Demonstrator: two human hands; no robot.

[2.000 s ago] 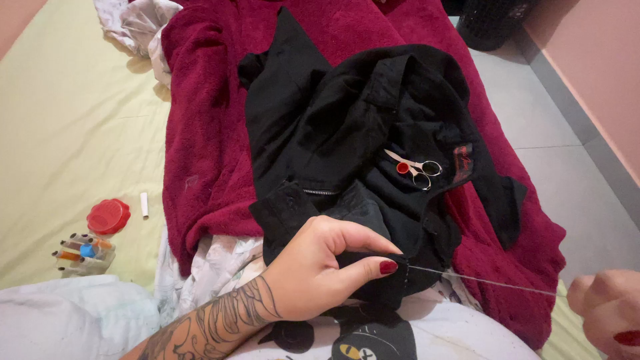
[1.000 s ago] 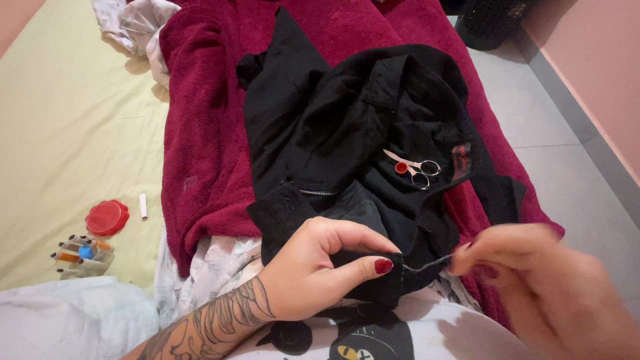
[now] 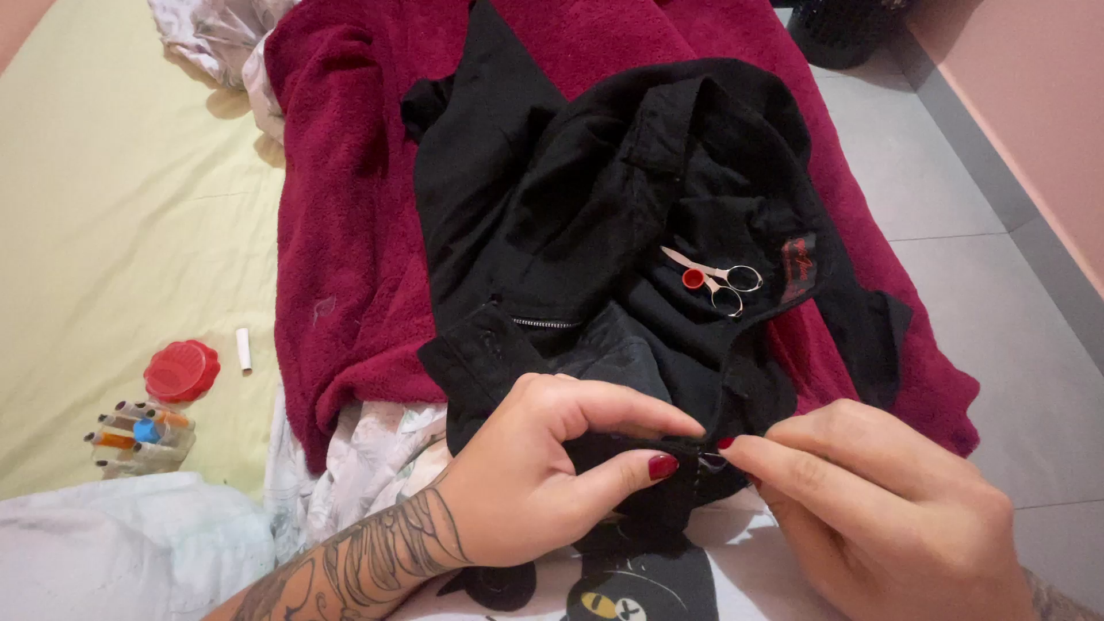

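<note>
Black trousers [image 3: 586, 198] with a zipper lie rumpled over a dark red blanket. My left hand [image 3: 569, 457] pinches a black edge of the trousers between thumb and fingers. Close to its fingertips, my right hand [image 3: 871, 492] holds a sewing needle [image 3: 712, 454] at the cloth; only a short bright length of the needle shows. Light stitches run down the black fabric just below. Small scissors [image 3: 711, 278] with metal loops rest on the trousers, a small red round piece [image 3: 693, 278] at their pivot.
The dark red blanket [image 3: 332, 207] covers part of a bed with a pale yellow sheet [image 3: 129, 216]. At the left are a red scalloped lid [image 3: 181, 371], a small white cylinder [image 3: 244, 349] and several thread spools [image 3: 142, 435]. A black basket [image 3: 841, 30] stands on the tiled floor.
My right hand has come in from the far right to the cloth beside my left hand. The thread stretched between the hands earlier is no longer drawn out. My left hand stays on the fabric.
</note>
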